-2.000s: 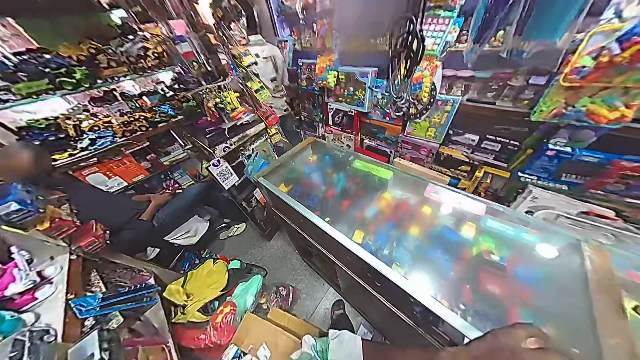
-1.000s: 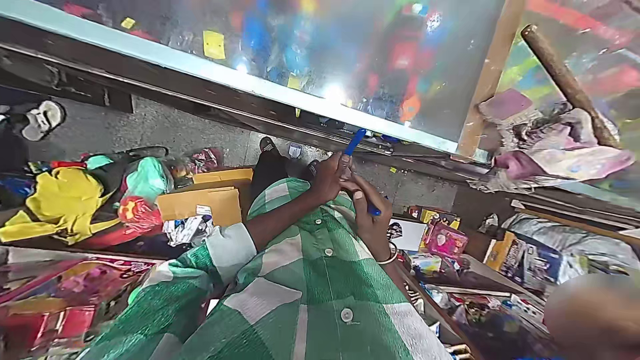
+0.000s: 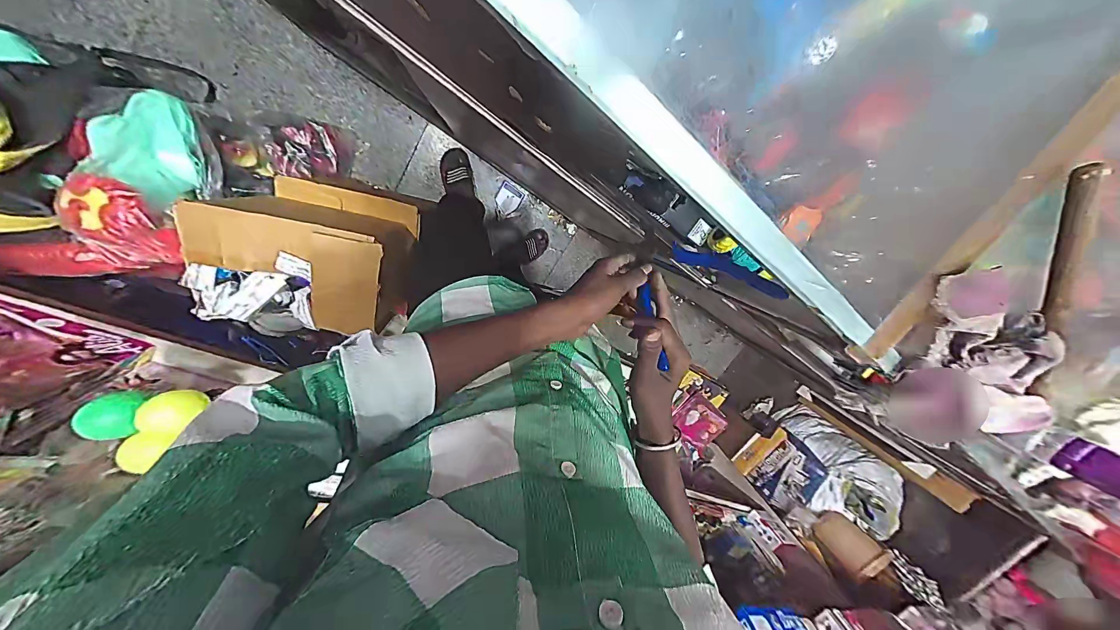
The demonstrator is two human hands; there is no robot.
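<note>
A slim blue pen-like object (image 3: 647, 300) is between my two hands, in front of the green and white checked shirt. My right hand (image 3: 658, 343), with a bangle at its wrist, is closed around the lower part, and a blue end sticks out below the fingers. From the left reaches my left hand (image 3: 610, 284), its fingertips pinched together at the object's upper end. The fingers cover part of the object, so its exact kind does not show. Both hands are beside the edge of the glass-topped counter (image 3: 682, 149).
An open cardboard box (image 3: 280, 254) stands left of my legs, near plastic-wrapped goods (image 3: 114, 210). A brown stick (image 3: 1074, 236) and crumpled cloth (image 3: 997, 350) lie on the counter at right. Packaged goods (image 3: 779, 464) fill the lower right.
Two seconds ago one hand showed at the counter's near edge. One second ago both hands were together at the blue object, as now. The view has swung down and turned.
</note>
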